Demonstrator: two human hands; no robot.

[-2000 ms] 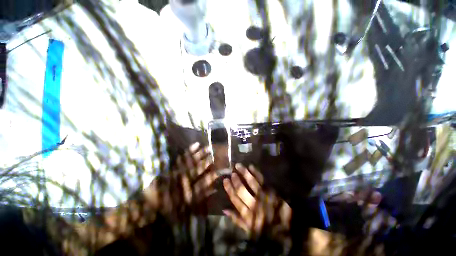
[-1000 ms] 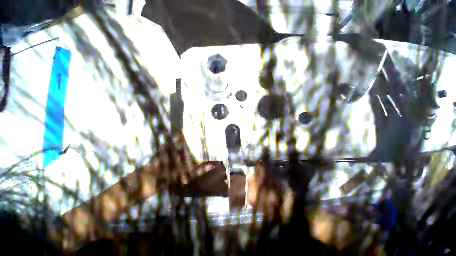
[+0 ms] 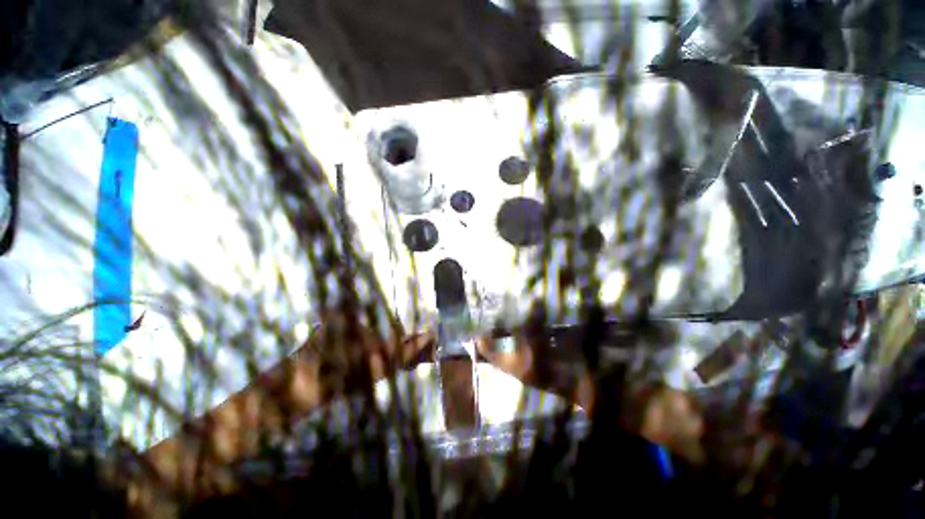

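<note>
The white sewing machine head (image 3: 487,274) with round dark holes stands in the middle. A narrow clear-edged part (image 3: 458,390) hangs below its dark slot. My left hand (image 3: 390,353) is left of this part and my right hand (image 3: 512,357) right of it, fingers near the needle area. Dark hair-like strands and blur cover much of both hands, so their grip cannot be told. A dark cloth panel (image 3: 406,51) lies behind the machine head.
A blue tape strip (image 3: 116,233) is stuck on the white table (image 3: 223,223) at left. Small tan pieces (image 3: 722,357) and a red loop (image 3: 854,322) lie at right. A bright blue item (image 3: 661,461) shows at lower right. The pale front edge (image 3: 487,438) runs below the hands.
Two seconds ago both hands lay on dark cloth in front of the machine; one second ago dark cloth appeared behind the head. My hands now sit closer up to the needle area.
</note>
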